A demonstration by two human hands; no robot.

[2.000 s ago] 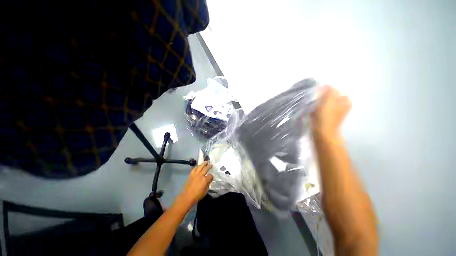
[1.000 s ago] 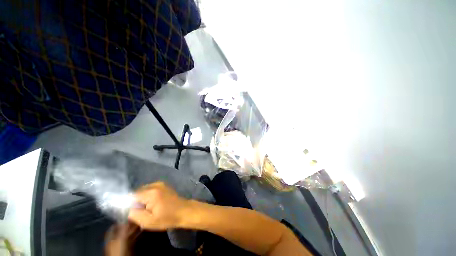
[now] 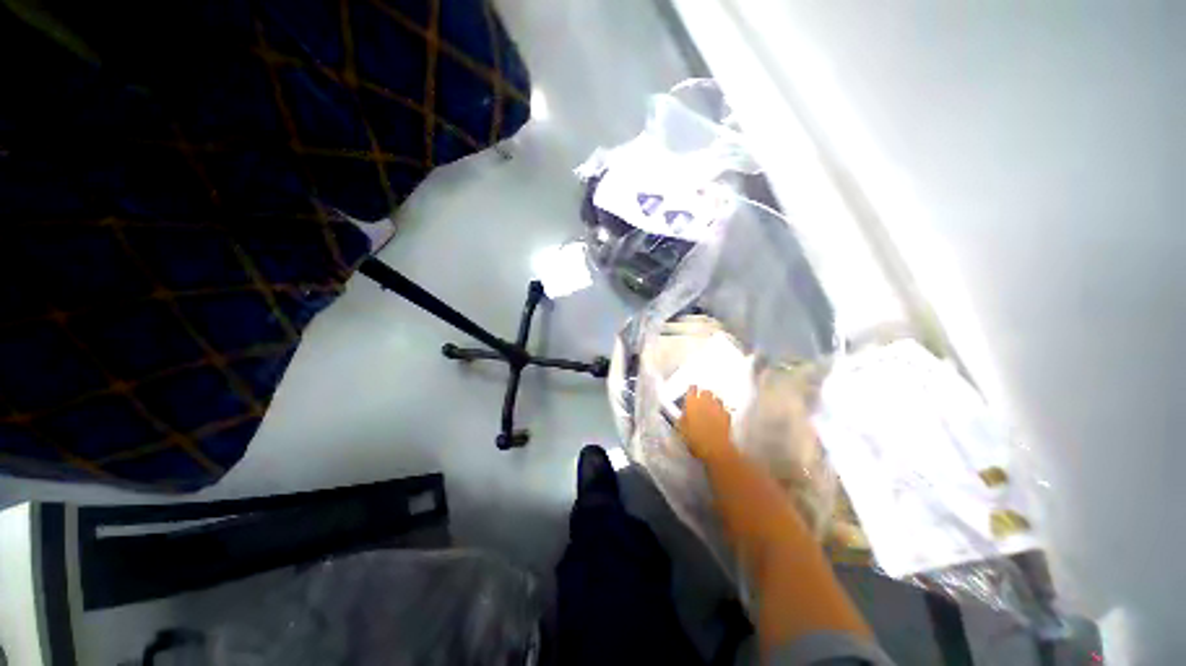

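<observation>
My right hand [image 3: 706,423] reaches down from the lower right to a clear plastic bag [image 3: 663,455] on the floor by the wall. Its fingers touch a white paper [image 3: 713,362] at the bag's pale contents; whether they grip is unclear. My left hand is not in view. A dark grey garment in shiny clear plastic [image 3: 377,605] lies at the lower left edge, partly cut off.
A checked navy coat [image 3: 169,247] hangs at the upper left. A black star-shaped stand base [image 3: 518,358] is on the floor. Another bag with dark contents and papers [image 3: 644,221] lies beyond. White sheets [image 3: 917,455] lie at the right. My dark-clothed leg [image 3: 609,572] is at bottom centre.
The bagged grey garment moved from the floor bags to the lower left, and the right hand let it go. The right hand is back at the floor bags; the left hand has left view.
</observation>
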